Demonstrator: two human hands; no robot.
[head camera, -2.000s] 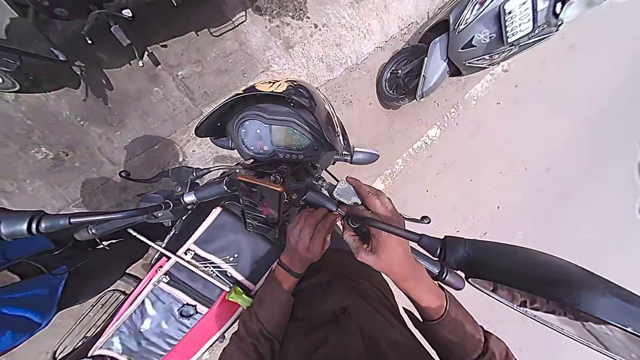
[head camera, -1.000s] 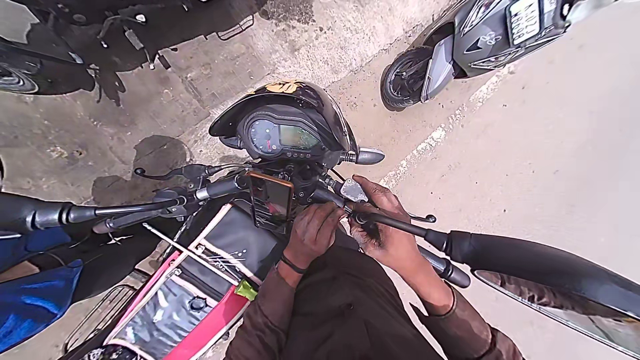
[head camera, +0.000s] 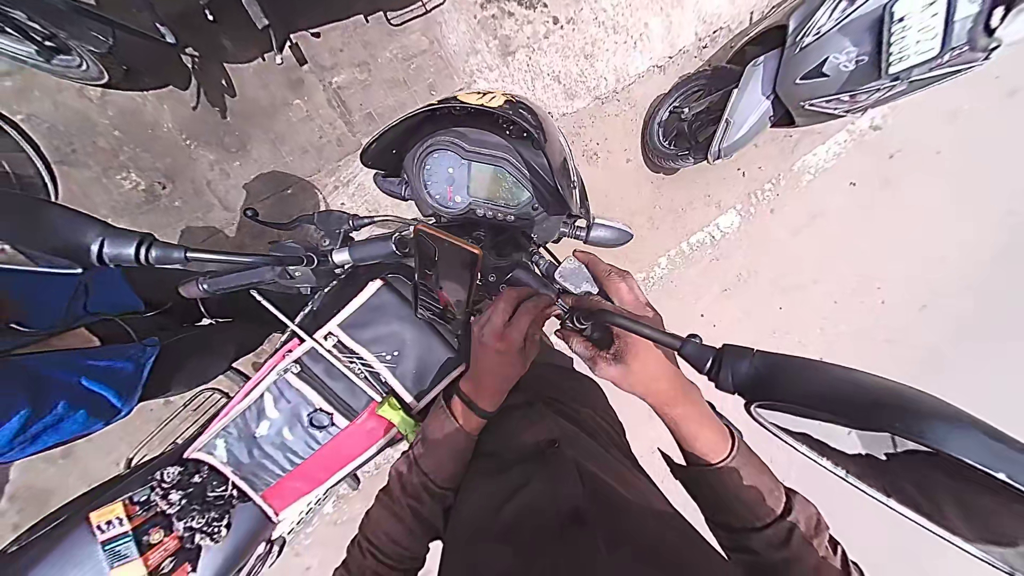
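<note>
Both hands are at the right side of a motorcycle's handlebar (head camera: 532, 282). My left hand (head camera: 506, 340) has its fingers bent against the bar beside the switch housing; whether it grips anything is hidden. My right hand (head camera: 632, 344) wraps around the black control housing (head camera: 594, 330) under the mirror stem, its thumb side near the grey brake fluid reservoir (head camera: 576, 276). A phone (head camera: 446, 272) with an orange edge stands on the bar just left of my left hand. Ahead of it is the instrument cluster (head camera: 476, 182). The fingertips of both hands nearly meet.
A tool bag (head camera: 300, 432) with clear pockets lies over the tank and seat, with small boxes (head camera: 120, 540) behind it. The right mirror (head camera: 888, 456) extends rightward. A parked scooter (head camera: 800, 80) stands at upper right. A person's blue garment (head camera: 72, 400) is at left.
The view has shifted slightly. Both hands stay at the same part of the handlebar, with only small finger movements.
</note>
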